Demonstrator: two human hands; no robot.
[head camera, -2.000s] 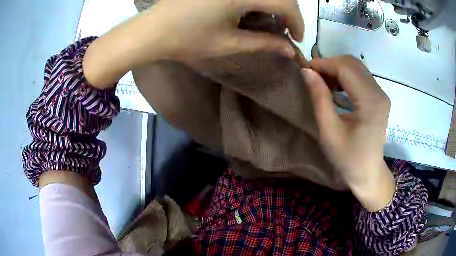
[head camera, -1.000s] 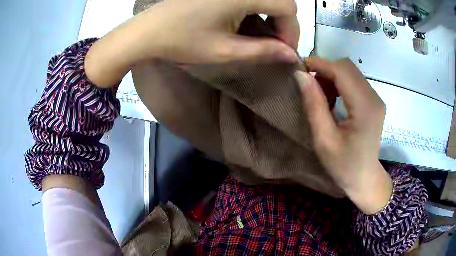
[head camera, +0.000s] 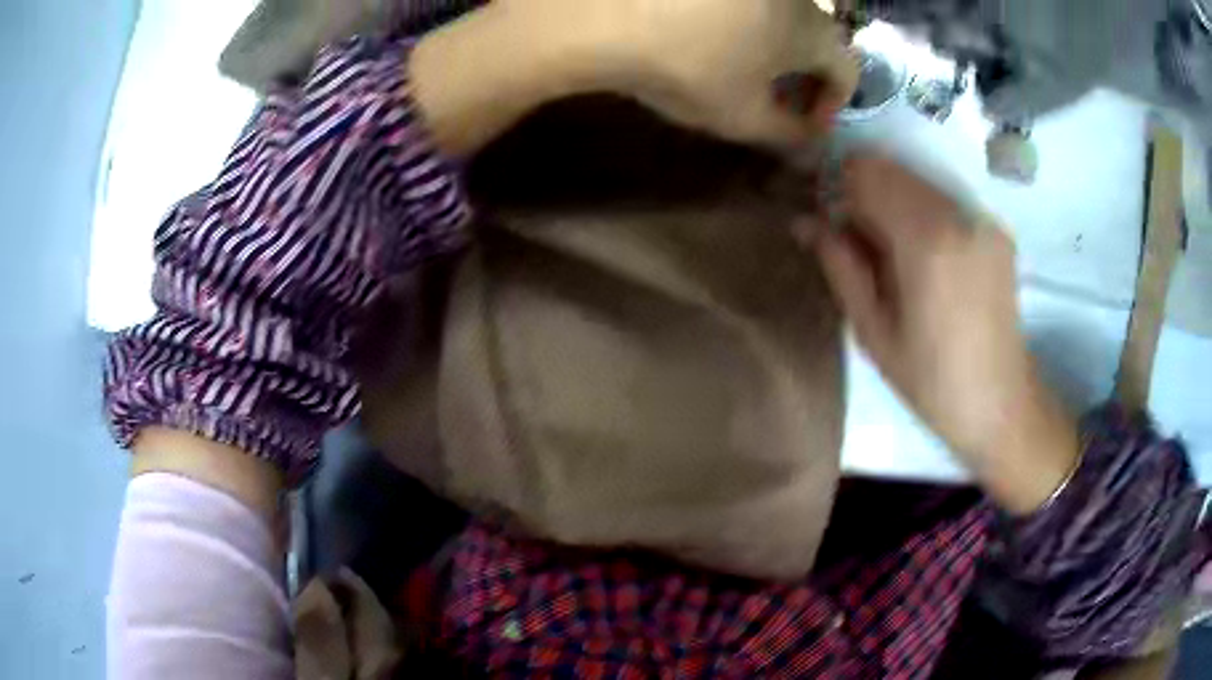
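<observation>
The large brown fabric panel (head camera: 638, 385) hangs from both hands over the table's front edge towards the lap. It is blurred and folded, with a dark shaded part near the top. My left hand (head camera: 665, 67) reaches across the top and grips the panel's upper edge; its fingertips are blurred. My right hand (head camera: 930, 292) pinches the same edge at the panel's upper right corner with thumb and fingers. The two sets of fingertips are close together, left of the sewing machine's metal parts. What lies between the fingers is too blurred to tell.
The grey-white sewing machine head (head camera: 1077, 53) is at upper right, with a small metal part (head camera: 1010, 153) below it. A tan strip (head camera: 1150, 266) lies on the white table (head camera: 133, 226) at right. Crumpled brown fabric (head camera: 343, 624) is at lower left, beside the checked clothing (head camera: 638, 611).
The view has shifted and blurred. Both hands and the panel have moved closer to the machine head. The panel now hangs flatter, and the tan strip shows more fully at right.
</observation>
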